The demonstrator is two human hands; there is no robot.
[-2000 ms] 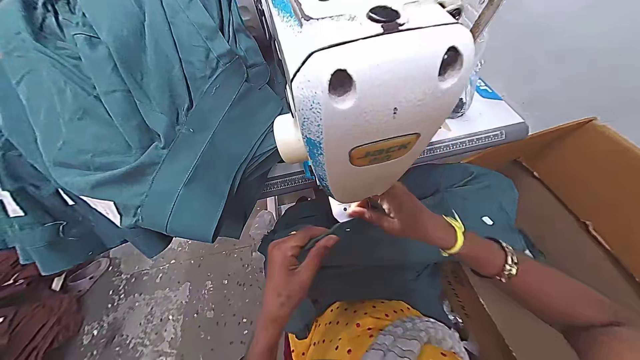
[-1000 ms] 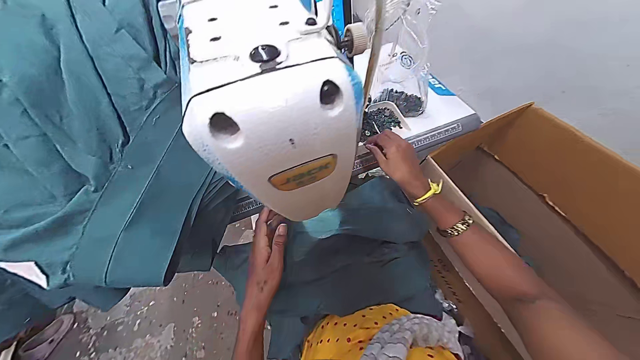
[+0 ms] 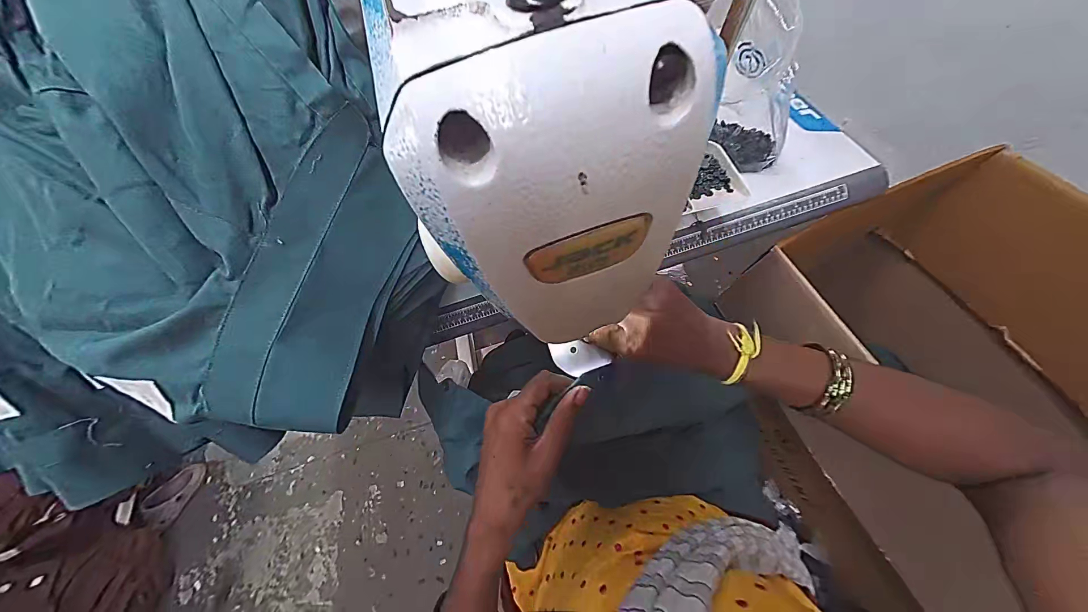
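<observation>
A white Jack sewing-type machine head (image 3: 552, 170) fills the top middle. Below it my left hand (image 3: 523, 442) pinches the edge of a dark teal garment (image 3: 663, 433) between thumb and fingers. My right hand (image 3: 659, 331), with a yellow band and gold bangles at the wrist, is close beside the machine's lower end, over the same garment. Its fingertips are partly hidden, and whether they hold anything cannot be told. A white metal plate (image 3: 580, 357) shows between the hands. The garment drapes down towards my lap.
Teal garments (image 3: 280, 280) hang in a pile at the left. An open cardboard box (image 3: 935, 340) stands at the right. Behind the machine, a small white tray (image 3: 727, 174) of dark buttons and a clear plastic bag (image 3: 756, 110) sit on the table. Maroon cloth (image 3: 93, 552) lies lower left.
My right hand has moved from the tray of dark pieces back to the machine's lower end. My left hand, lower now, shows the cloth edge between its fingers. The view has shifted.
</observation>
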